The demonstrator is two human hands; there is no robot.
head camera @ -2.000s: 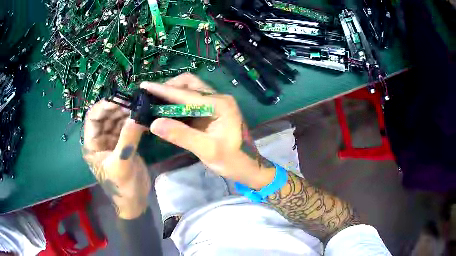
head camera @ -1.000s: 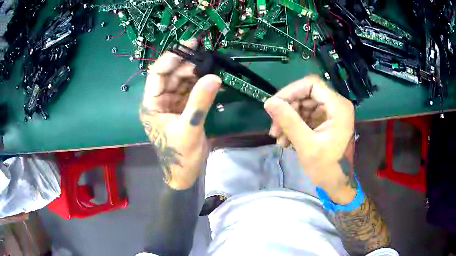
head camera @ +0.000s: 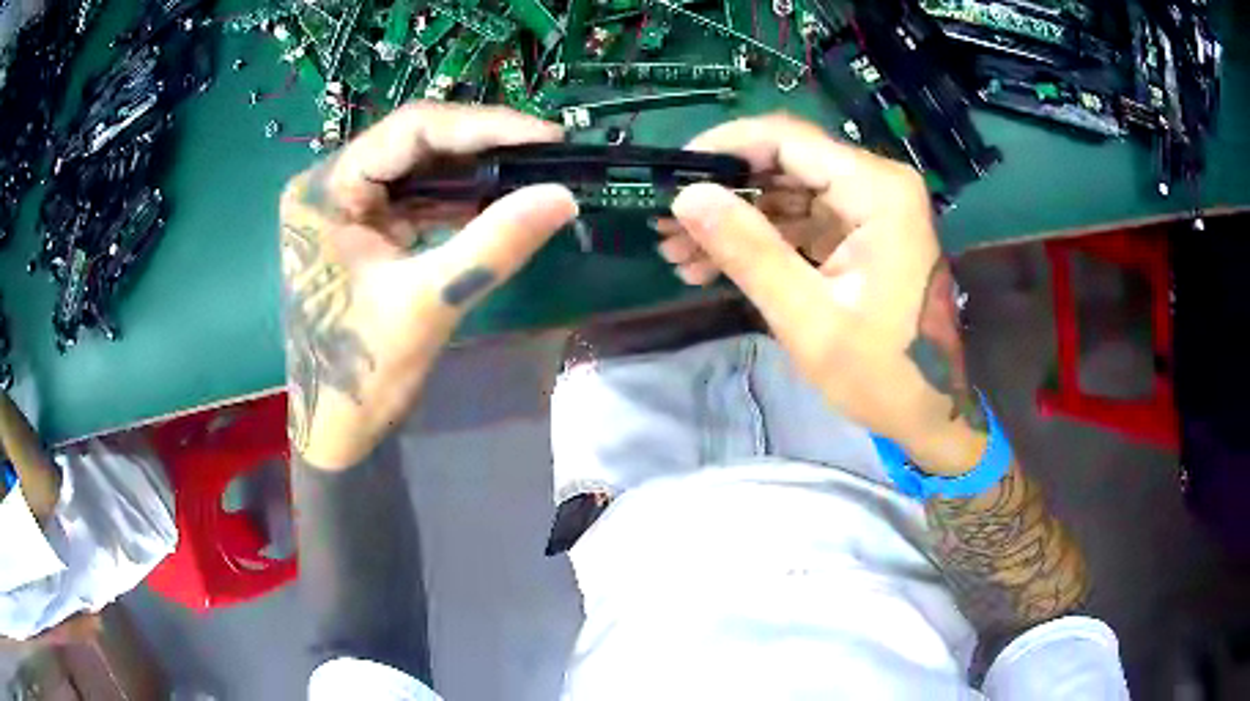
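Observation:
A slim black plastic housing (head camera: 617,167) is held level in front of me, above the near edge of the table. A green circuit board (head camera: 628,196) shows along its lower side between my thumbs. My left hand (head camera: 411,260) grips the left end with thumb and fingers. My right hand (head camera: 823,260) grips the right end, its thumb pressed at the board. How far the board sits in the housing is hidden by the thumbs.
Loose green circuit boards (head camera: 452,48) lie heaped behind the hands. Black housings (head camera: 103,178) are piled at left; black units with green strips (head camera: 1014,69) at right. Red stools (head camera: 226,507) stand below the table (head camera: 206,315). Another person's arm and white clothing (head camera: 103,534) show at lower left.
The housing has turned from slanted to level. My left hand has moved left, and my right hand has come up and closed on its right end. The board now lies along the housing.

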